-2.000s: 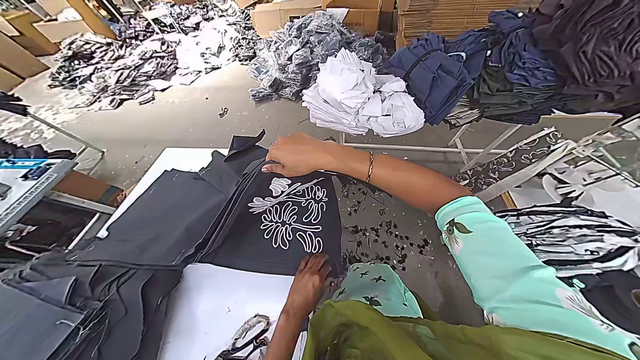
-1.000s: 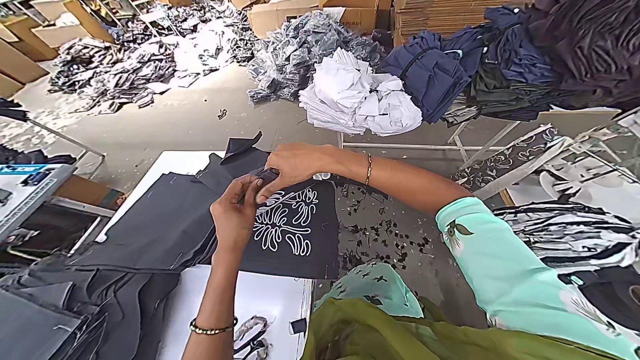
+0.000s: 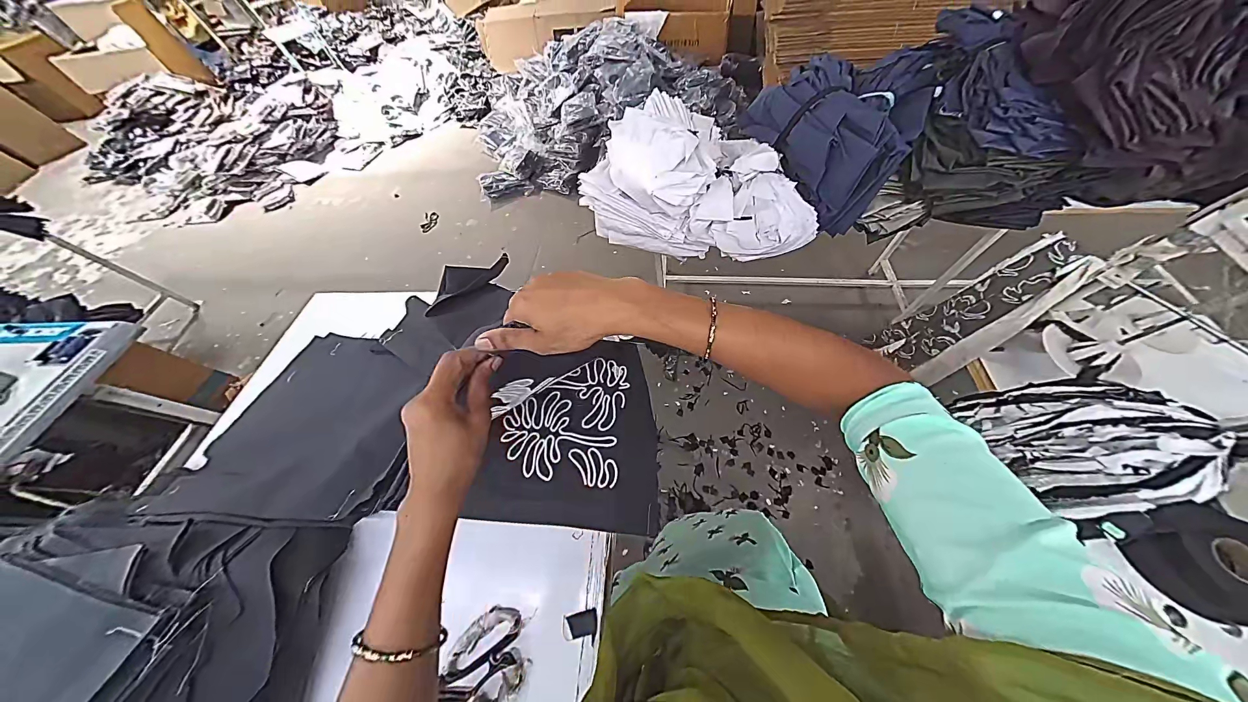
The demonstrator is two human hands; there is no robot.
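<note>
A dark fabric panel with a white looping leaf pattern (image 3: pixel 561 439) lies at the right edge of a white table (image 3: pixel 487 561). My left hand (image 3: pixel 450 409) pinches dark fabric at the panel's upper left part, thumb and fingertips together. Touching or almost touching it, my right hand (image 3: pixel 561 314) has its fingers closed on the same dark fabric; the exact grip is hidden by the fingers. To the left lie stacked plain dark panels (image 3: pixel 292 429), with a folded dark corner (image 3: pixel 468 285) standing up behind. Scissors (image 3: pixel 487 648), partly blurred, rest near the table's front edge.
More dark fabric pieces (image 3: pixel 224 595) overlap at the lower left. A small dark scrap (image 3: pixel 581 623) lies near the table edge. Beyond are white cloth bundles (image 3: pixel 692 185), a tied navy bundle (image 3: pixel 829 136) and plastic-wrapped packets (image 3: pixel 595 97). Fabric scraps (image 3: pixel 751 458) litter the floor; metal frames (image 3: pixel 1033 312) stand at right.
Two seconds ago my left hand was at the panel's lower edge; it has moved up beside my right hand. Since one second ago, both hands have shifted slightly and more of the white pattern shows.
</note>
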